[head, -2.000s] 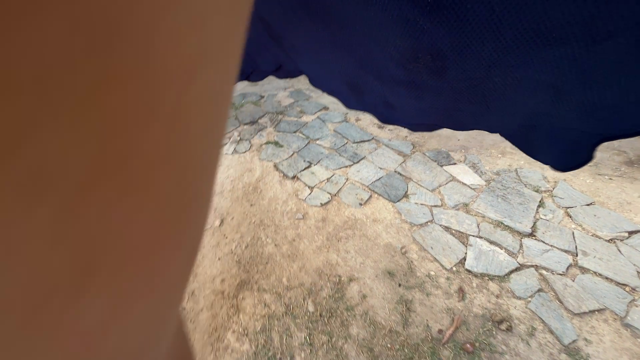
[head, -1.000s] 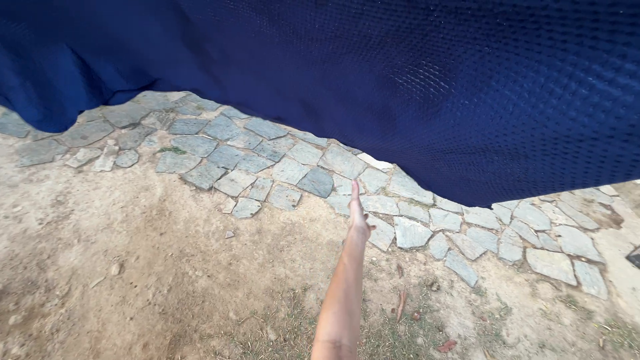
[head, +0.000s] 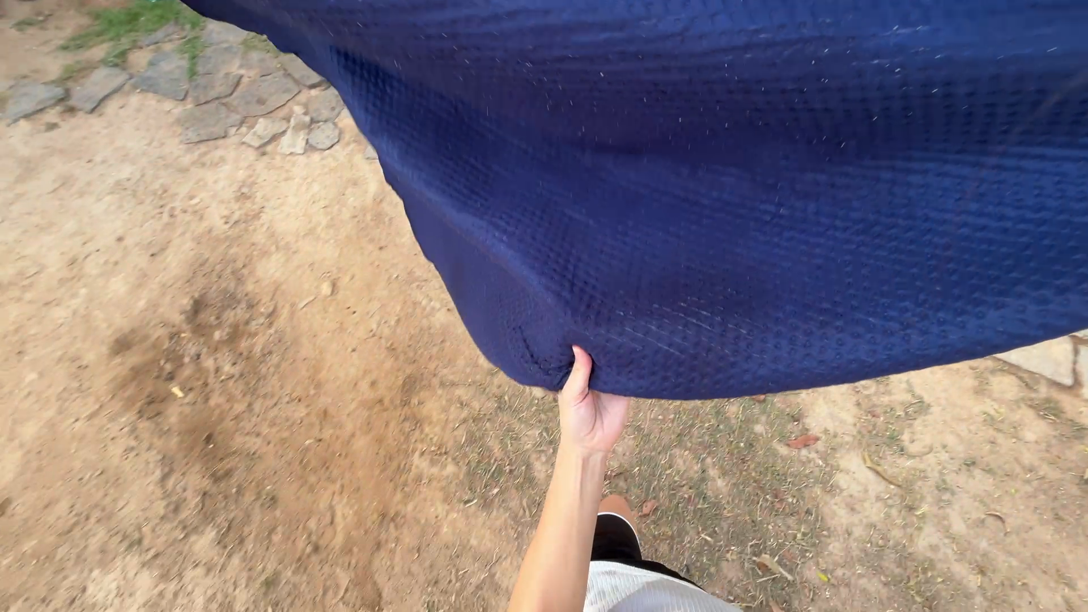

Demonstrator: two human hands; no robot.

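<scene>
A large navy-blue textured cloth (head: 722,221) hangs across the upper and right parts of the view, running past the top and right edges. My left hand (head: 593,408) grips its lower edge close to the rounded lower-left corner, thumb on the near face and fingers hidden behind the fabric. Creases gather in the cloth around the thumb. The forearm reaches up from the bottom middle. My right hand is out of view.
Bare sandy ground (head: 255,382) lies beneath, with dry grass (head: 697,476) and fallen leaves. Flat paving stones (head: 263,93) run at the upper left, beside green grass (head: 127,25). Part of my white shirt (head: 646,588) shows at the bottom.
My left hand, seen extended below the cloth a second ago, now grips its lower edge. The cloth's corner hangs lower and nearer the middle of the view. The view has shifted.
</scene>
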